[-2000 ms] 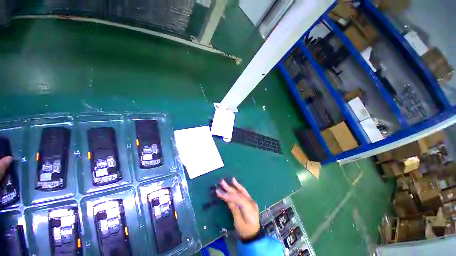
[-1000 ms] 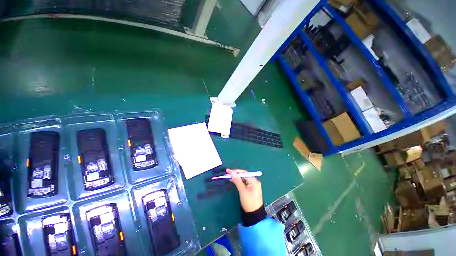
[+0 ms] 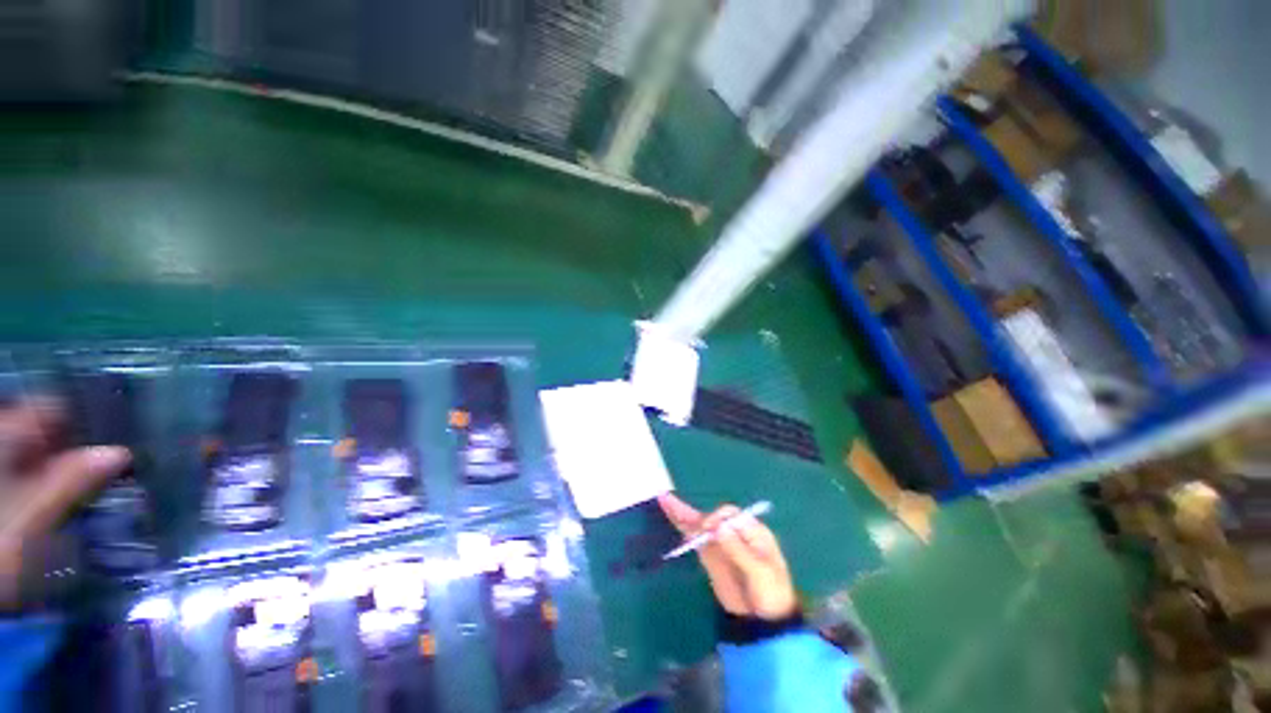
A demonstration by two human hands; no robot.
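Observation:
My right hand, in a blue sleeve with a black cuff band, holds a slim pale pen-like tool. Its extended finger is at the lower right edge of the white sheet. My left hand is blurred at the left edge, over the clear blister tray beside a black unit; whether it touches the unit I cannot tell. Other black units with silvery areas and orange bits, such as this phone unit, lie in the tray's pockets. Small dark pads lie below the sheet.
A white post stands at the table, beside a long black gridded strip. A blue shelf with boxes stands on the right, with cardboard below it. A second tray at the table's lower right is largely hidden and blurred.
The view has shifted, and the scene sits further right and lower. My left hand has come into view over the tray. My right hand still holds the tool, now with a finger at the sheet's edge.

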